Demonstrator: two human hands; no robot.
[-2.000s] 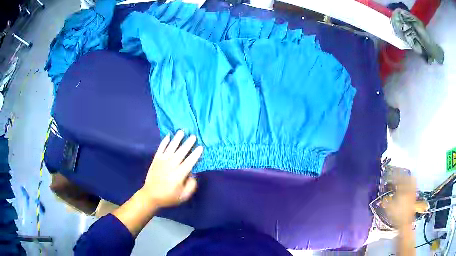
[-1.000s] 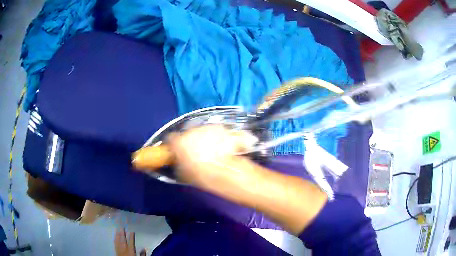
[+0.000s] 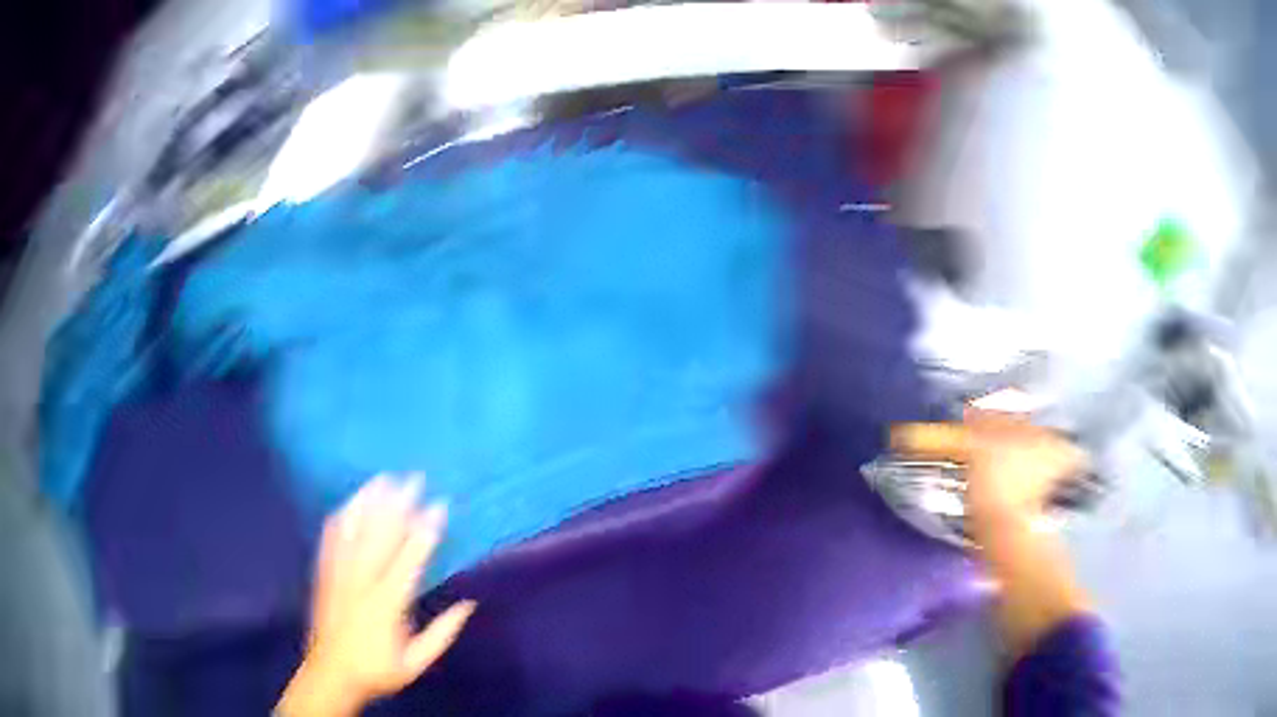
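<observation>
The teal-blue garment (image 3: 532, 308) lies spread on the padded pressing table (image 3: 644, 602); the frame is strongly blurred. My left hand (image 3: 375, 588) is at the garment's lower left edge, fingers spread, holding nothing. My right hand (image 3: 1020, 483) is closed on the orange-brown handle of the steam iron (image 3: 931, 490), at the table's right end. The iron's pointed front shows below the handle; its rear is hidden by my hand and blur.
A raised dark navy padded form (image 3: 196, 504) is at the left. A crumpled teal heap (image 3: 91, 378) lies at the far left. A white surface (image 3: 672, 49) runs behind the table. A green label (image 3: 1165, 249) shows at the right.
My right hand has carried the iron from over the table's middle to its right end. My left hand has come up from the bottom edge onto the garment. The view has shifted.
</observation>
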